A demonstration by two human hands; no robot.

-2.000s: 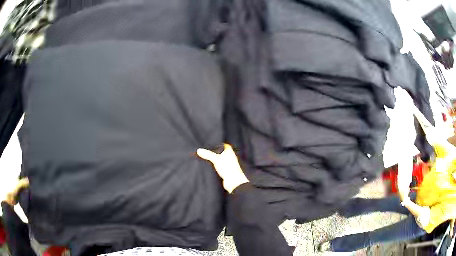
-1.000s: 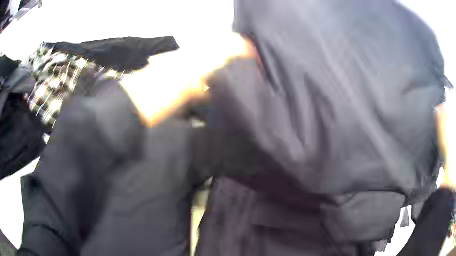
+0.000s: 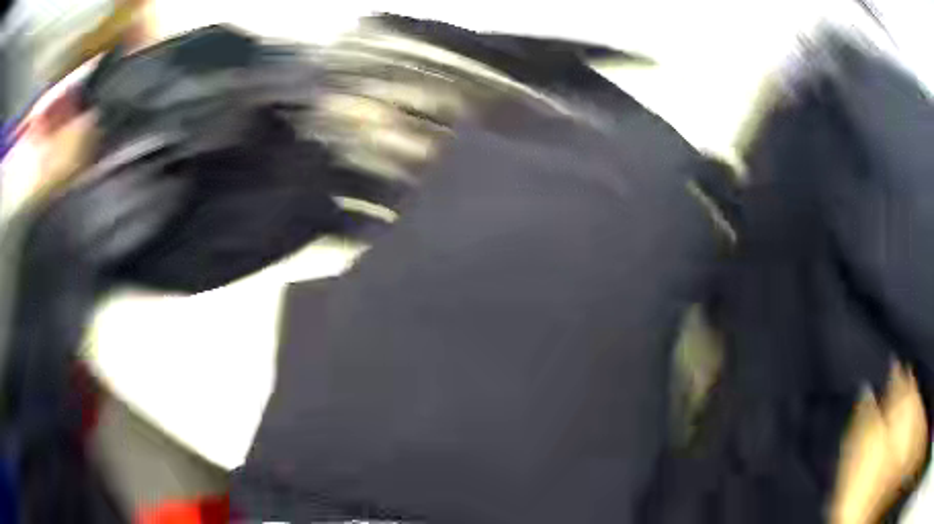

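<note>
The view is strongly blurred. A dark padded coat (image 3: 860, 205) fills the right side, bunched and hanging. My right hand (image 3: 881, 445) is at the lower right, fingers up against the coat; blur hides whether they grip it. I cannot make out my left hand. A folded dark coat stack (image 3: 492, 317) lies broad and flat in the middle.
Black garments (image 3: 236, 194) lie heaped at upper left, beside a light patterned cloth (image 3: 384, 123). A blurred hand (image 3: 56, 148) at the left edge seems another person's. The white table (image 3: 189, 358) shows at left. Something red (image 3: 184, 510) is below.
The view has swung left. The folded stack now sits in the middle, and the coat has shifted to the right edge. The hand seen mid-view a second ago is no longer there.
</note>
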